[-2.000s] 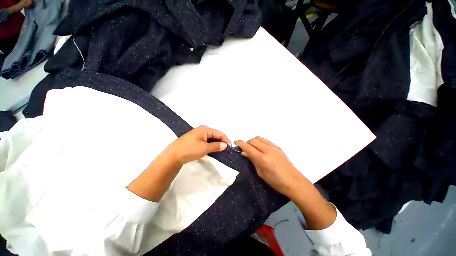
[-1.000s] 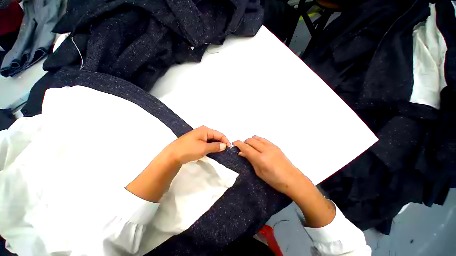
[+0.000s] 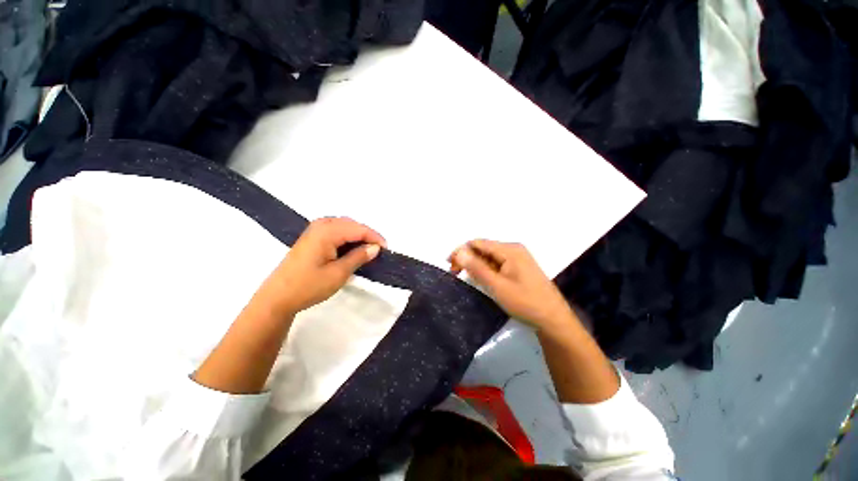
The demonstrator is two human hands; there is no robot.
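Note:
A dark, pale-flecked garment (image 3: pixel 405 349) lies spread over the white table, with its white lining (image 3: pixel 179 254) facing up and a dark band (image 3: pixel 254 205) curving along its far edge. My left hand (image 3: pixel 325 263) pinches this band between thumb and fingers. My right hand (image 3: pixel 508 282) is just right of it, above the garment's edge, with thumb and fingertips close together. A small dark, brownish glint shows at its fingers; I cannot tell whether it holds a tool or thread.
The white table (image 3: pixel 442 141) has its corner at the right. Dark garments (image 3: pixel 188 70) are heaped at the far left. More dark garments (image 3: pixel 649 254) hang at the right, with a white lining patch (image 3: pixel 727 61). A red object (image 3: pixel 499 418) is below, on the grey floor (image 3: pixel 753 376).
My right hand has parted from my left and lifted off the band. My left hand still pinches the band. The whole view has shifted, so things stand further left and higher at the right.

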